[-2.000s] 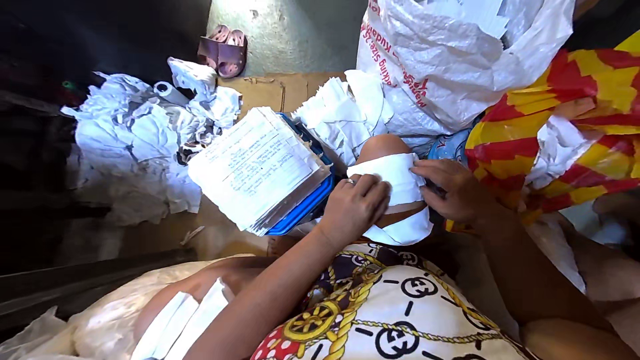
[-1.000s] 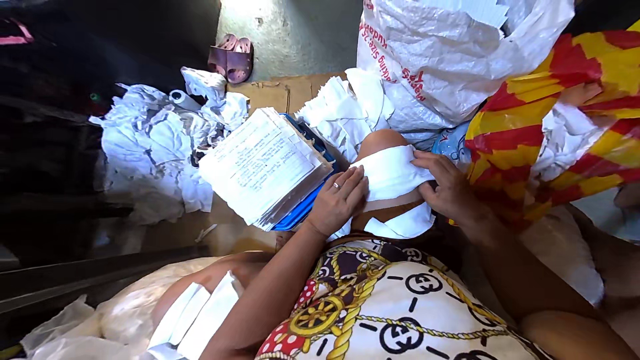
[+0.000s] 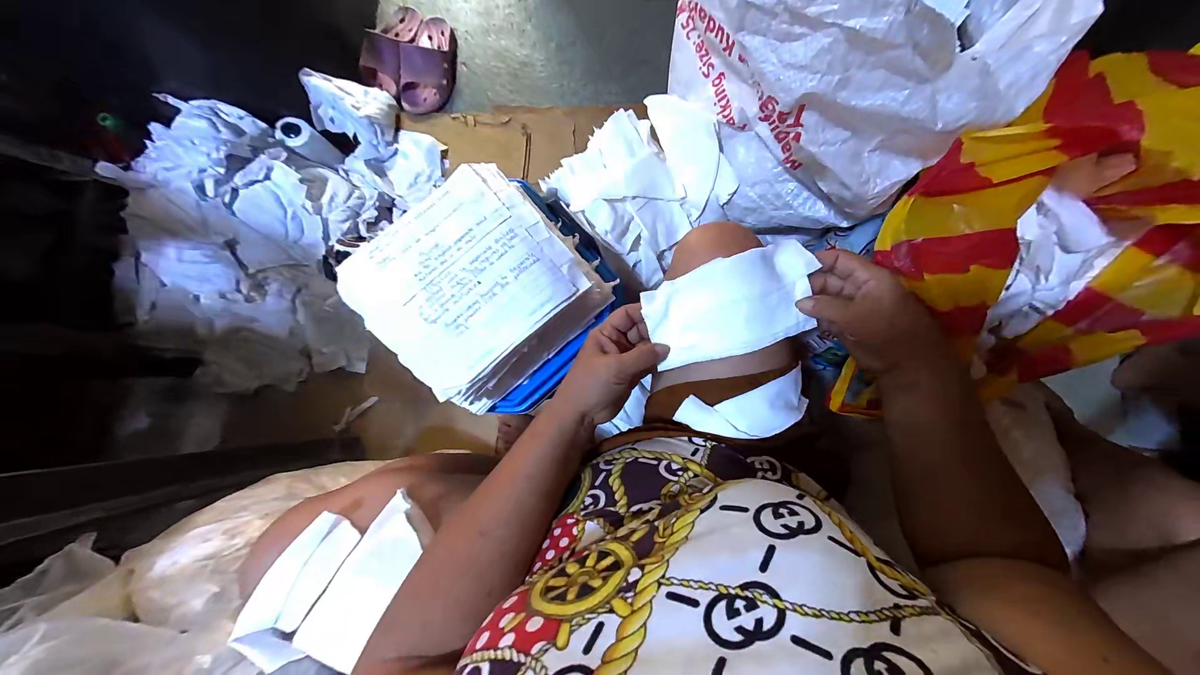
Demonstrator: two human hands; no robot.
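A white cloth piece (image 3: pixel 727 305) is stretched over my raised knee. My left hand (image 3: pixel 623 361) pinches its left end between thumb and fingers, and my right hand (image 3: pixel 848 305) pinches its right end. Another white cloth piece (image 3: pixel 759 410) lies on my thigh just below it. Two folded white strips (image 3: pixel 342 572) rest on my other leg, at the lower left. Beside my left hand stands a thick stack of handwritten papers (image 3: pixel 469 291) with a blue object (image 3: pixel 553 370) under it.
White cloth scraps (image 3: pixel 647 183) lie beyond my knee, next to a large printed white sack (image 3: pixel 797 112). A red and yellow plastic sheet (image 3: pixel 1041 234) is at the right. More crumpled white cloth (image 3: pixel 234 216) is heaped at the left. Purple sandals (image 3: pixel 410 61) are on the floor.
My hands rested on the white piece over my knee before; now they hold it by its two ends, slightly raised and pulled flat.
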